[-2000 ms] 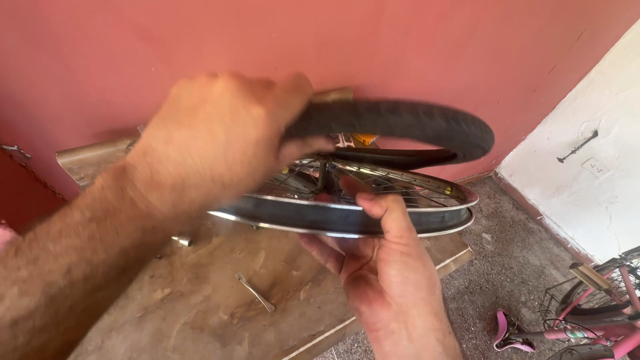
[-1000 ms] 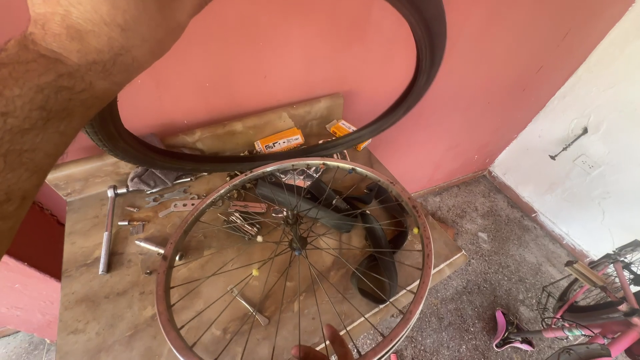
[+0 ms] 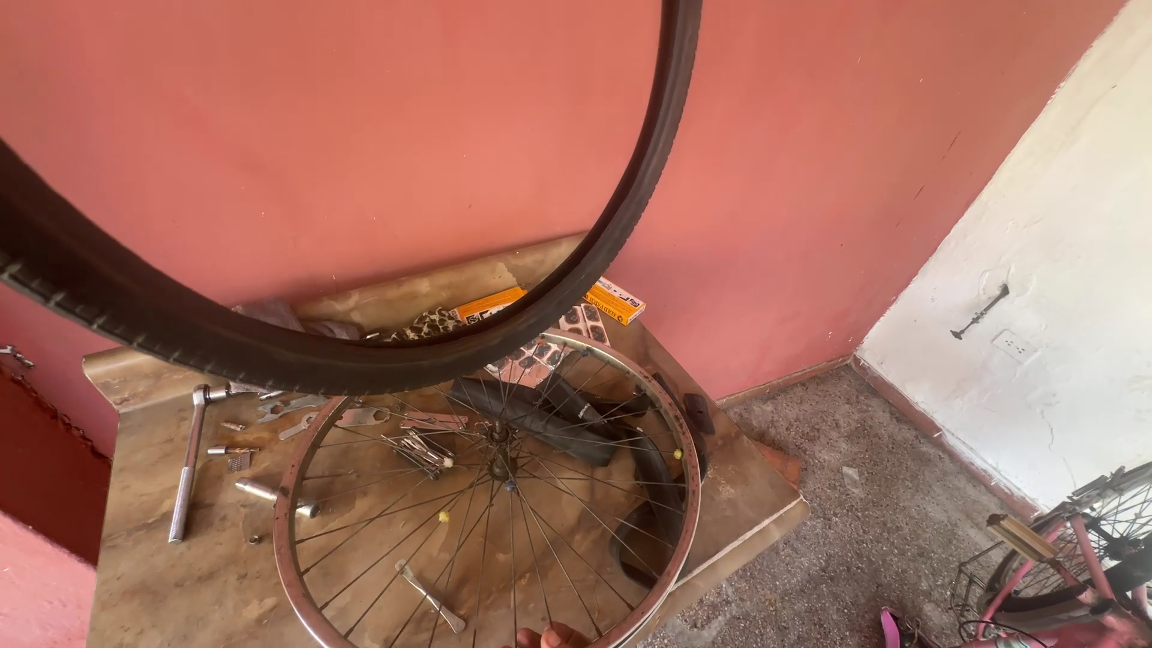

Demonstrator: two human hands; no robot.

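Observation:
A spoked bicycle wheel (image 3: pixel 290 567) with a bare, worn metal rim is tilted over the table. Only the fingertips of my right hand (image 3: pixel 551 637) show, curled over the lower part of its rim at the bottom edge. Above and left of the wheel hangs a black bicycle tyre (image 3: pixel 621 211), off the rim and cut by the top and left edges. My left hand is out of view, so its hold on the tyre is hidden. A black inner tube (image 3: pixel 540 423) lies behind the spokes, on the table.
The brown table (image 3: pixel 144 594) bears a ratchet handle (image 3: pixel 189 468), sockets (image 3: pixel 261 490), flat spanners (image 3: pixel 292 407), a small metal tool (image 3: pixel 430 596) and orange boxes (image 3: pixel 615 302). A pink wall stands behind. A pink bicycle (image 3: pixel 1080 558) is on the floor at right.
The tyre has come away from the wheel and risen up and to the left. My left hand, seen on it earlier, has left the view. The wheel has tipped to show its spokes face-on.

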